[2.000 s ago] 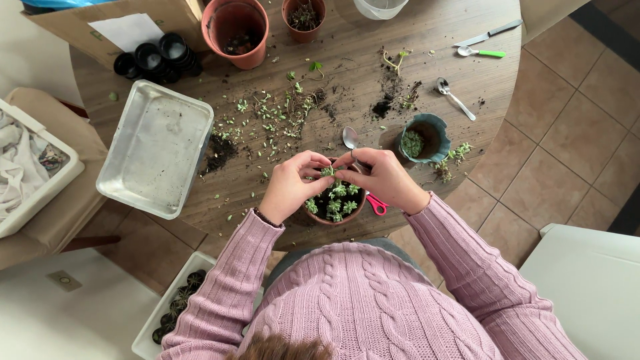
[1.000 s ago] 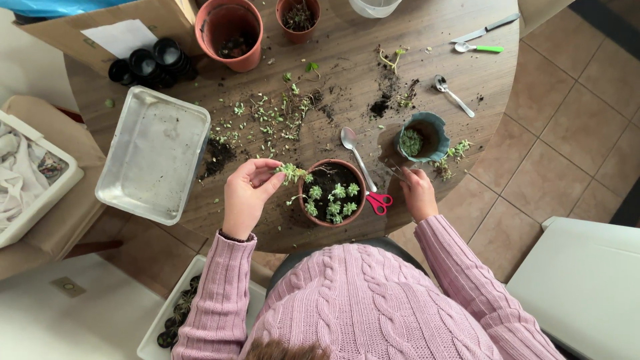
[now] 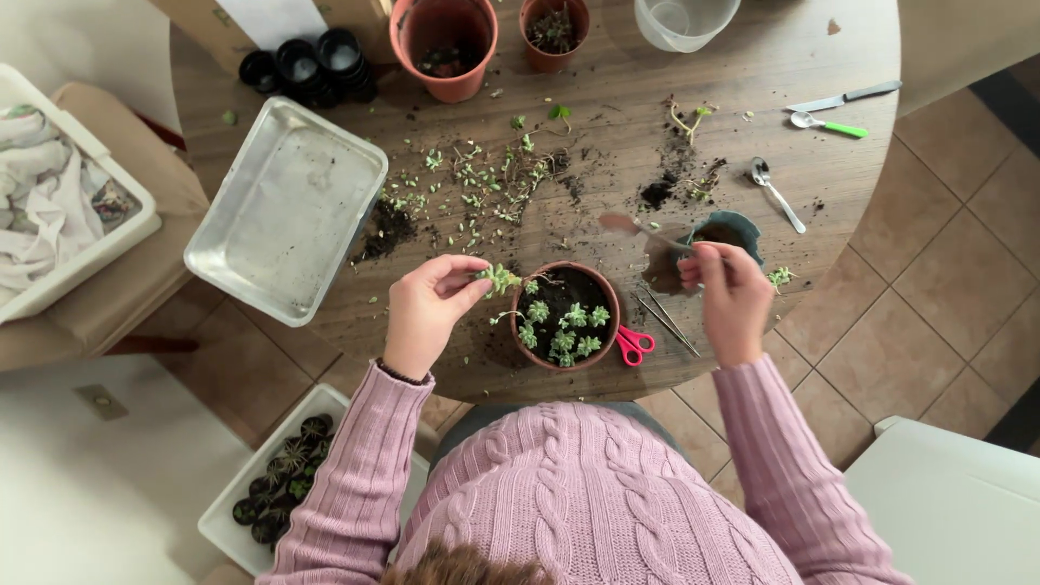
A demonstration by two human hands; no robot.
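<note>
Between the thumb and fingers of my left hand is a succulent cutting, held at the left rim of a terracotta-coloured pot. Several small succulent rosettes stand in that pot's dark soil. My right hand grips a metal spoon, blurred, its bowl pointing left above the table. Behind the spoon hand is a blue-grey pot, partly hidden. Red-handled scissors lie against the right side of the terracotta-coloured pot, and metal tweezers lie just right of them.
A metal tray stands at the left, beside scattered leaves, stems and soil. Larger and smaller terracotta-coloured pots, black pots and a clear plastic container line the far side. A knife and spoons lie right.
My right hand has picked up the spoon that lay beside the pot one second ago. The tweezers now lie on the table. My left hand stays beside the pot with the cutting.
</note>
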